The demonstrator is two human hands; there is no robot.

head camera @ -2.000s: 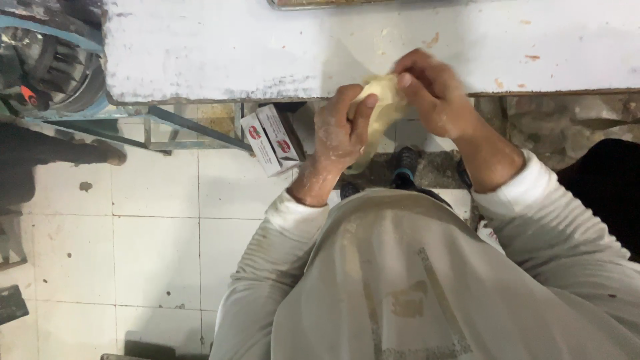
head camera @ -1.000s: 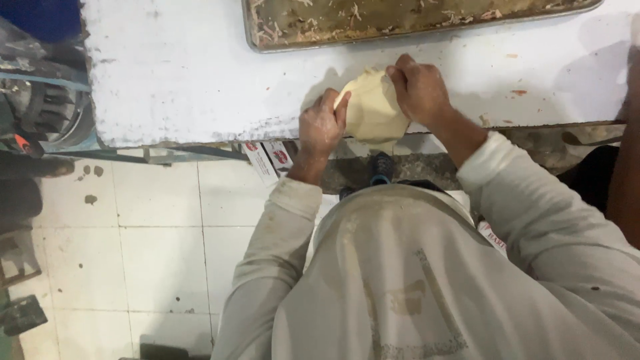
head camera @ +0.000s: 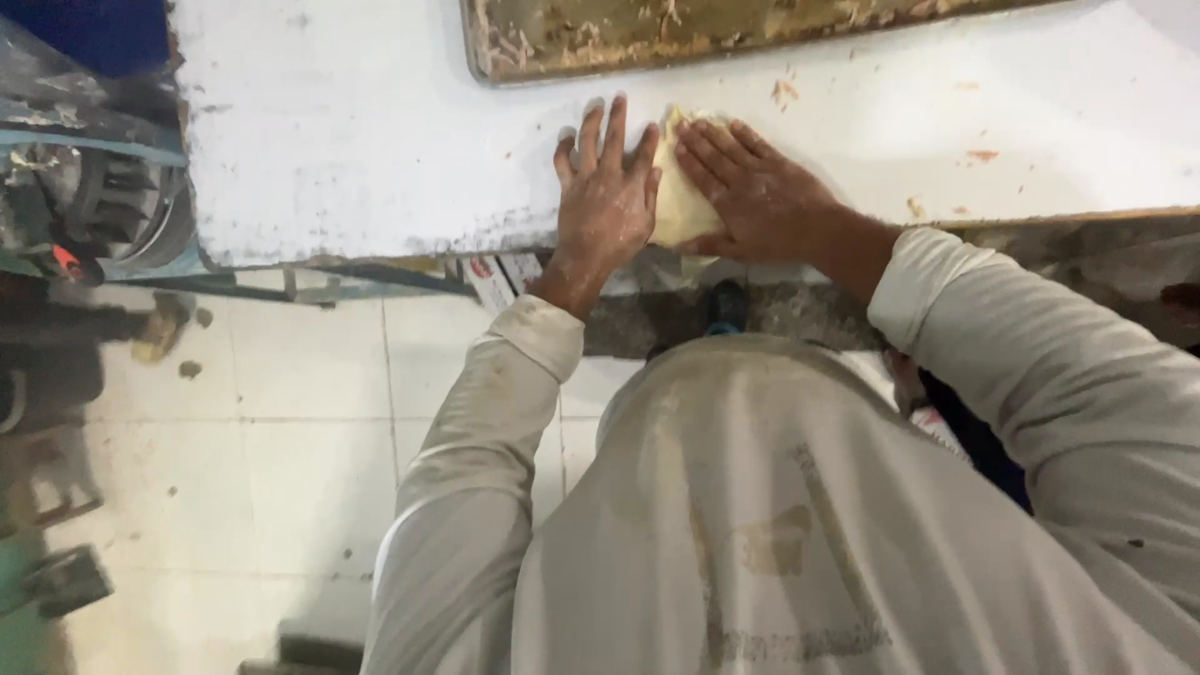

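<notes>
A thin piece of pale yellow dough (head camera: 682, 208) lies at the front edge of the white table (head camera: 375, 141), its near end reaching over the edge. My right hand (head camera: 750, 192) rests flat on the dough, palm down, and covers its right part. Just to the left is my left hand (head camera: 607, 187), with its fingers spread over the table and its thumb side at the dough's left edge. Neither hand is closed round anything.
A metal baking tray (head camera: 581, 67) with shredded bits stands beyond my hands. Crumbs dot the table at right. A machine with a round ribbed part (head camera: 117, 202) is at far left. Below the table edge are a printed carton (head camera: 492, 284) and a tiled floor (head camera: 309, 375).
Both hands held the dough up at the table edge; now it lies on the table, the right hand flat on it and the left hand opened beside it. The view has shifted to show the tray.
</notes>
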